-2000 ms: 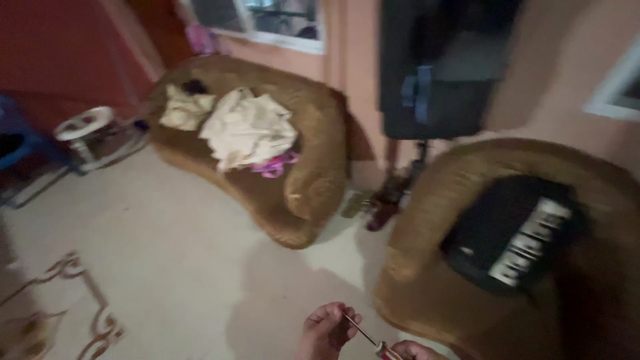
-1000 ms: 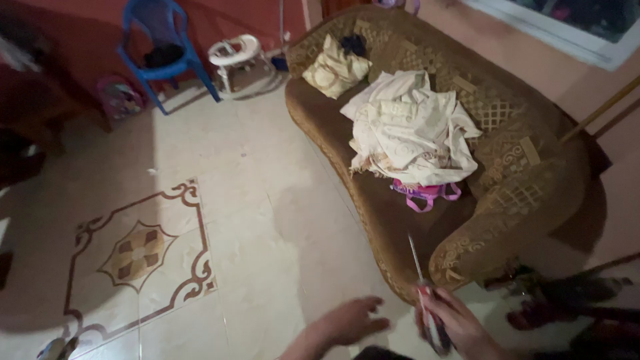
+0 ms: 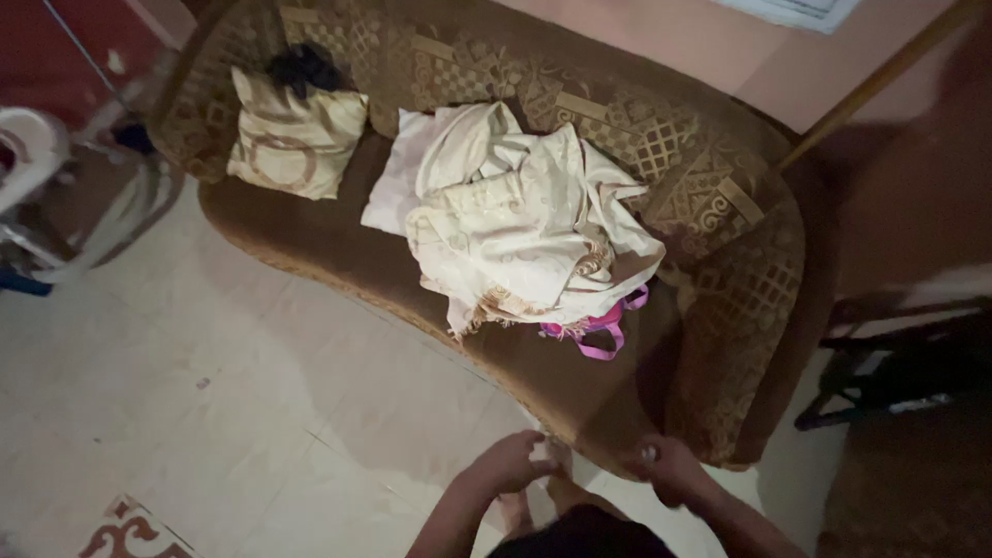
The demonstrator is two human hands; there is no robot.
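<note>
My left hand (image 3: pixel 521 463) is at the lower middle of the head view, over the floor by the sofa's front edge, its thumb and fingers apart and nothing visible between them. To its right, my right hand (image 3: pixel 673 470) is curled in a fist near the sofa's front corner. A small shiny end of the screwdriver (image 3: pixel 649 452) seems to show at the fist; its shaft cannot be made out. Beyond both hands stands the brown patterned sofa (image 3: pixel 573 403). A crumpled cream cloth (image 3: pixel 519 240) lies on the seat, partly over a pink and purple bag (image 3: pixel 603 329).
A cream cushion (image 3: pixel 298 147) with a dark cloth (image 3: pixel 306 68) lies at the sofa's left end. A white plastic seat (image 3: pixel 31 155) stands at the far left. At right are a wooden pole (image 3: pixel 868 85) and a black metal frame (image 3: pixel 845 403). My legs show below.
The view has swung from the armchair to the sofa. My right hand, earlier plainly holding the screwdriver with its shaft pointing up, is now a fist farther from my left hand.
</note>
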